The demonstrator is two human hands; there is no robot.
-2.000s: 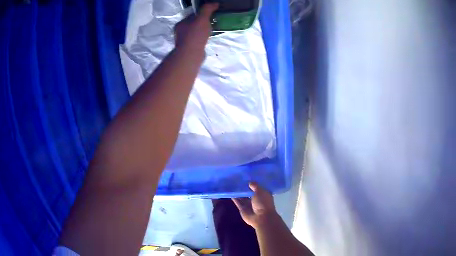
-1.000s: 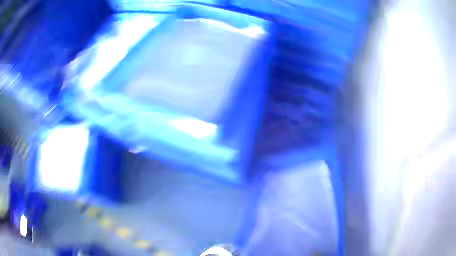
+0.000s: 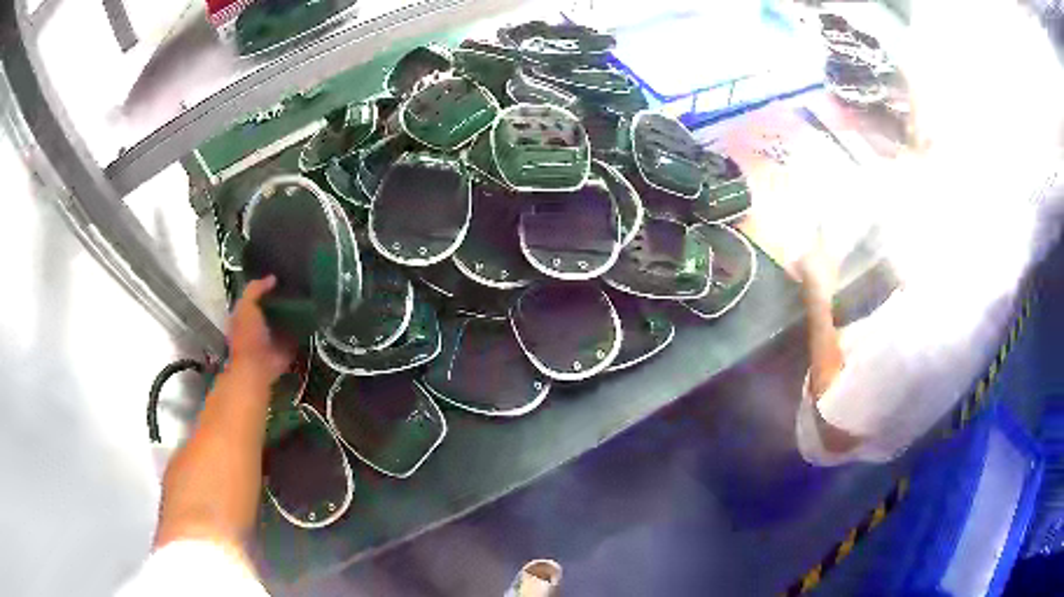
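Observation:
Many green and black rounded covers with pale rims (image 3: 566, 330) lie in an overlapping heap on the green-topped bench. My left hand (image 3: 259, 332) reaches in from the lower left and is closed on the lower edge of a cover (image 3: 292, 245) at the heap's left end. That cover is tilted up, its dark side showing, with a second pale rim close behind it. The fingers behind it are hidden. My right hand is not in view.
A person in pale clothing (image 3: 933, 338) is at the right, a forearm near the bench. A blue crate (image 3: 700, 53) stands at the back. A grey metal frame (image 3: 88, 140) rises at the left. Yellow-and-black tape (image 3: 858, 536) and another blue crate (image 3: 980, 513) lie lower right.
The view has swung from the lined blue crate, through a blurred view of crates, to the bench of covers. My left hand now holds a cover there; my right hand has left the picture.

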